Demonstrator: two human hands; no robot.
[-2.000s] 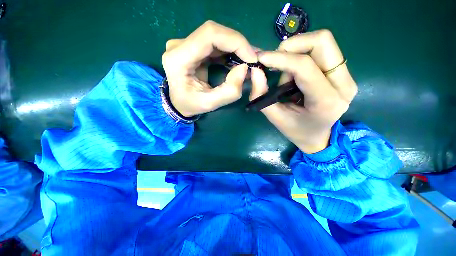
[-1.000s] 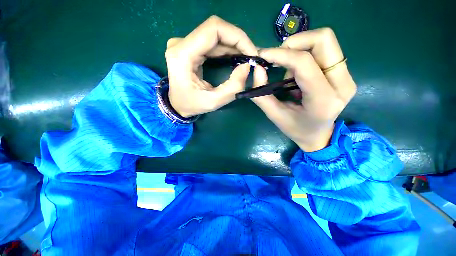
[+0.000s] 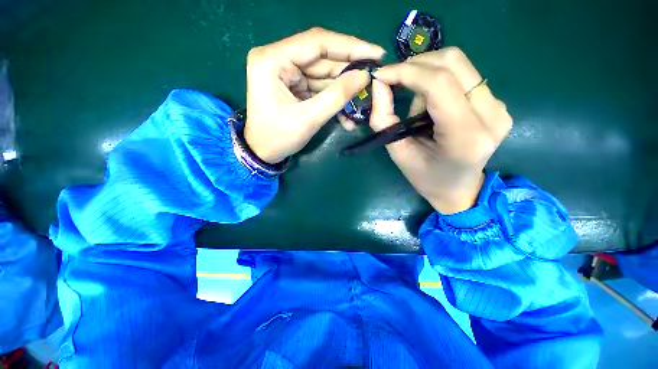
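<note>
A round black device housing [image 3: 358,108] is held between my hands above the dark-green belt, its open face up, with a yellow-gold square inside. My left hand [image 3: 296,97] grips it, thumb over the face and fingers behind the far rim. My right hand [image 3: 447,119] touches its right edge with thumb and index fingertips; whether a small part is between them is hidden. A long black tool [image 3: 386,136] lies in my right hand, its tip pointing left below the housing.
A second round black unit [image 3: 419,36] with a yellow-gold square and a whitish edge lies on the belt [image 3: 144,43] just beyond my right hand. The belt's near edge runs in front of my body. Blue fabric shows at the far left, and a red and black object [image 3: 604,264] at the lower right.
The housing has turned from edge-on to face-up, showing its inside. My left fingers have spread around it. The black tool's tip has swung a little downward. The second unit shows almost unmoved.
</note>
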